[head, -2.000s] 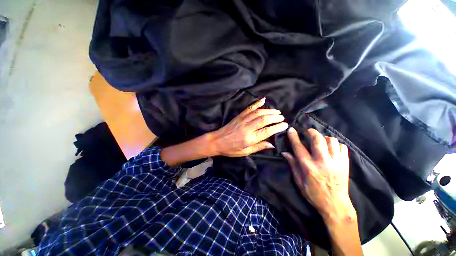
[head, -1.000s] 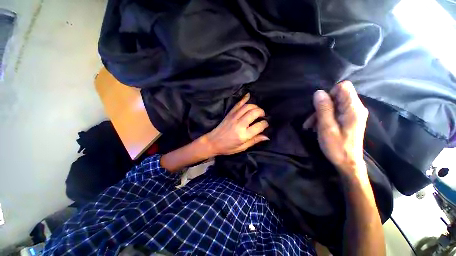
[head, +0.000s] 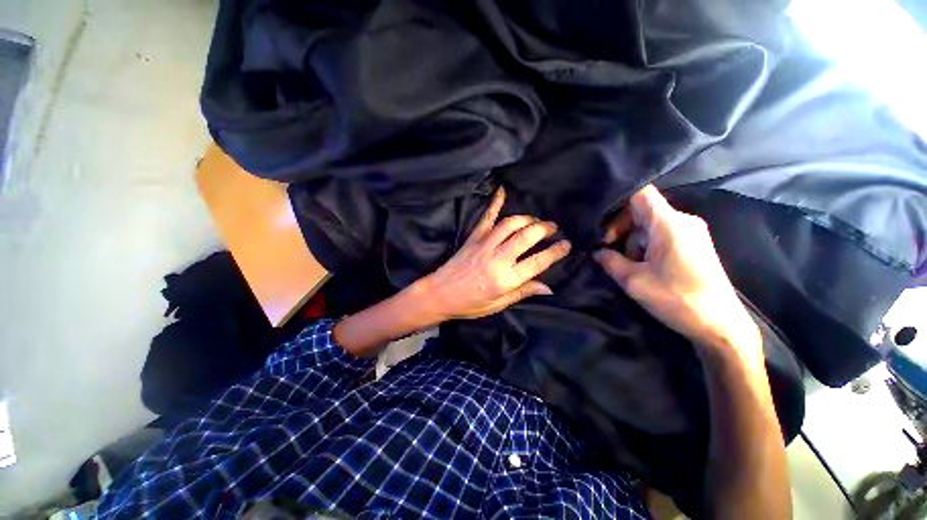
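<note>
A large black garment (head: pixel 407 91) lies heaped over my lap and the table, with its shiny blue-grey face spread at the upper right. A narrow seamed edge (head: pixel 849 236) runs along that shiny part. My left hand (head: pixel 498 266) lies flat on the black cloth in the middle with its fingers spread. My right hand (head: pixel 666 259) is just right of it, fingers bent, with cloth pinched between thumb and fingers. The fingertips of my right hand are partly hidden in the folds.
An orange-tan board corner (head: pixel 254 234) sticks out left of the garment. Dark cloth pieces (head: pixel 198 340) lie below it. The sewing machine (head: pixel 908 371) is at the right edge, with a thin black cable (head: pixel 828 469) curving near it. Bright light falls at the upper right.
My right hand first lifted away from the cloth beside my left hand, then came back down and took hold of a fold. My left hand stays on the cloth, with only small shifts.
</note>
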